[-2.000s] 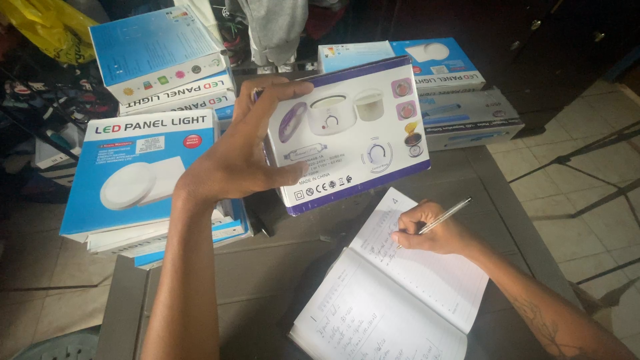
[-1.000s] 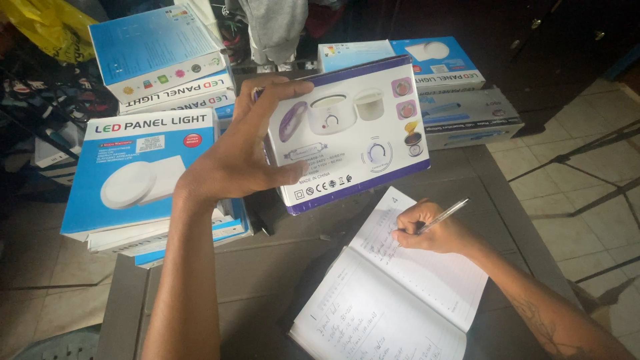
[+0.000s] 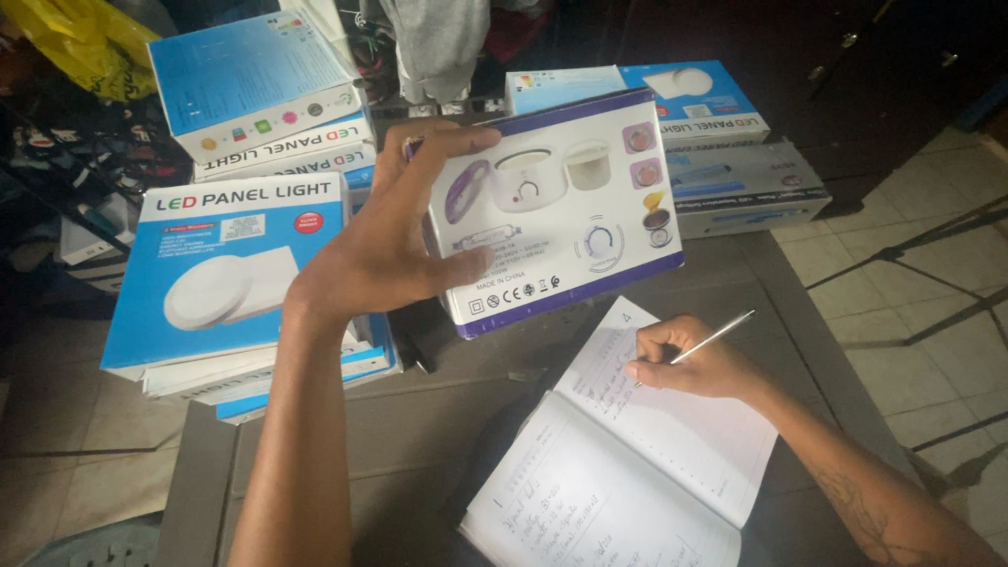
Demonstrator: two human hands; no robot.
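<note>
My left hand (image 3: pixel 394 220) grips the left end of a white and purple cardboard box (image 3: pixel 551 189), thumb on its printed face and fingers over the top edge. The box is tilted toward me and shows pictures of a wax warmer. In my right hand (image 3: pixel 701 358) is a pen (image 3: pixel 717 335), its tip on the right page of an open notebook (image 3: pixel 630 449). Handwriting covers part of both pages. The notebook lies below the box, near the front of the dark table (image 3: pixel 425 441).
Stacked LED panel light boxes (image 3: pixel 220 260) stand at the left, with another stack (image 3: pixel 256 79) behind. More boxes (image 3: pixel 748 189) are at the back right. A dark pen-like object (image 3: pixel 417 354) lies beside the left stack. A yellow plastic bag (image 3: pixel 87 39) is at the far left.
</note>
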